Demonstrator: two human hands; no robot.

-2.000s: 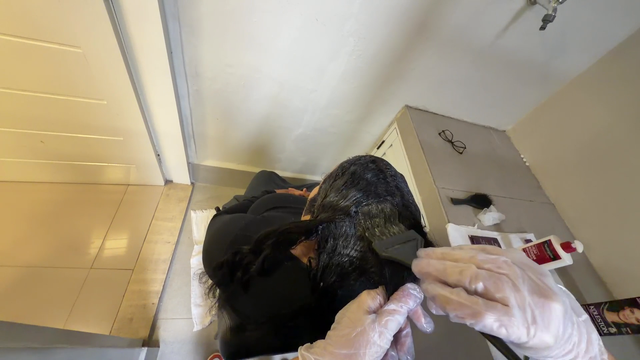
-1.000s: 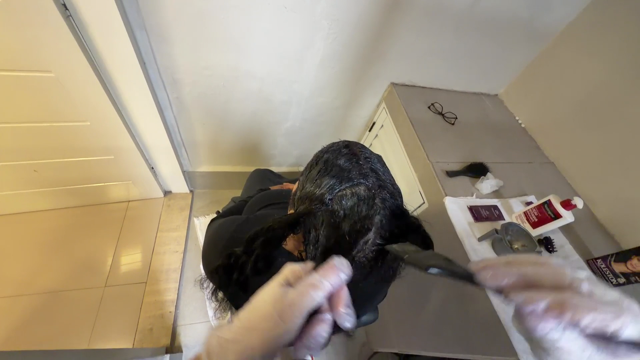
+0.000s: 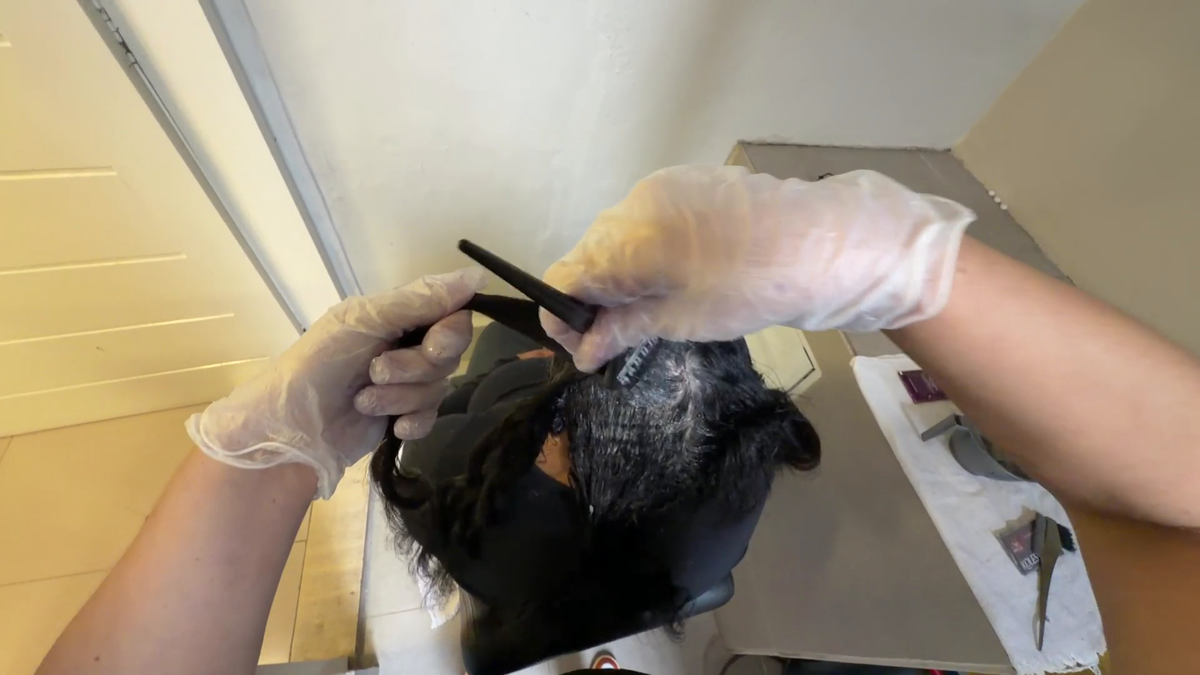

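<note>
A person with dark, wet-looking hair sits below me in black clothing, seen from behind. My left hand, in a clear disposable glove, pinches a lock of the hair and draws it out to the left. Gloved the same way, my right hand grips a black comb; its handle points up and left, and its toothed end lies against the hair at the top of the head. Whitish product coats the roots along a parting.
On a grey counter at right lies a white towel with a grey bowl, a black-handled tint brush, a dark red packet and a sachet. A cream door stands at left, a wall ahead.
My left hand has moved up and now holds out a lock of hair. My right hand has come over the head with the comb. A tint brush now shows on the towel.
</note>
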